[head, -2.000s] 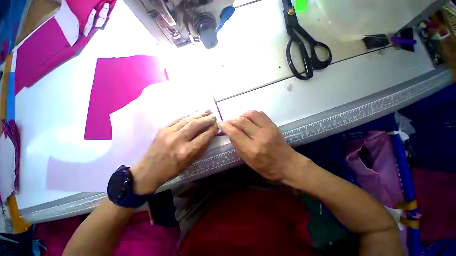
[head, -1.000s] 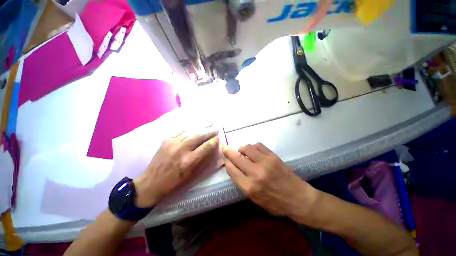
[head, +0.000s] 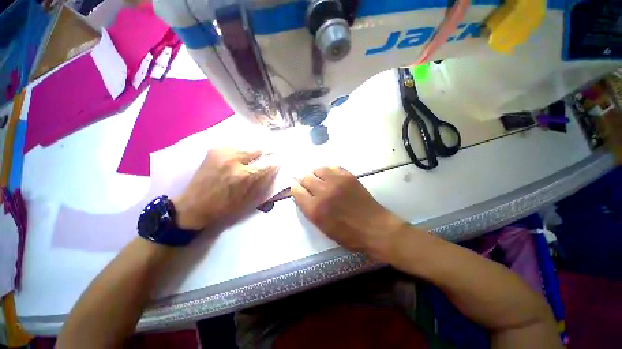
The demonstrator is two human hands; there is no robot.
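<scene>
A magenta fabric panel (head: 164, 119) lies left of the needle, partly under a pale pink-white piece (head: 102, 228). The pale piece runs under my left hand (head: 232, 180), which lies flat on it just in front of the presser foot (head: 276, 123). My right hand (head: 334, 204) has its fingertips pinched together at the fabric edge beside my left fingertips. The edge between the hands is washed out by the lamp glare. The sewing machine (head: 382, 34) stands above the fingertips.
Black shears (head: 428, 133) lie right of the needle, by a bright green piece (head: 423, 71). A small black and purple tool (head: 539, 121) is far right. Stacked magenta pieces (head: 68, 95) lie upper left, another stack (head: 12, 232) at the left edge. A ruler strip (head: 300, 271) follows the front edge.
Both hands have moved forward toward the needle with the pale piece and magenta panel. The view has tilted up, showing more of the machine head.
</scene>
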